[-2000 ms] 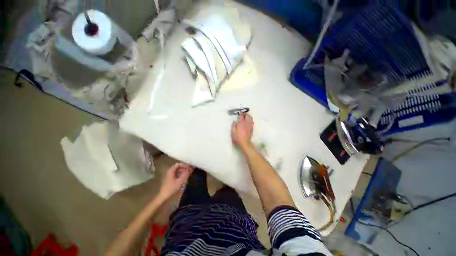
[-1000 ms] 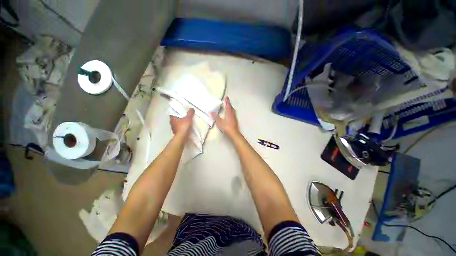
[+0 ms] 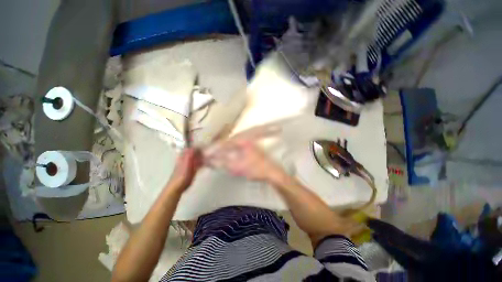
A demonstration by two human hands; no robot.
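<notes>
Cream and white cut cloth pieces [image 3: 278, 96] are lifted and blurred over the middle of the cream pressing table [image 3: 220, 201]. My left hand [image 3: 190, 164] is closed on an edge of the cut pieces. My right hand [image 3: 245, 160] is also on them, just to its right, blurred; its fingers are partly hidden. White cut pieces [image 3: 159, 124] lie spread on the table's left part. The thread snips do not show clearly. The iron [image 3: 333, 158] with its brown-orange handle lies on the table at the right, untouched.
A second iron [image 3: 352, 91] stands by its black rest [image 3: 337, 110] at the back right. Blue crates [image 3: 407, 27] stand behind. Two white tape rolls [image 3: 59, 103] are at the left. A yellow and dark thing [image 3: 363, 228] is at the lower right.
The cut pieces were lying under both hands and are now partly raised and spread to the right. Both hands are closer together. The camera view has turned and shifted right.
</notes>
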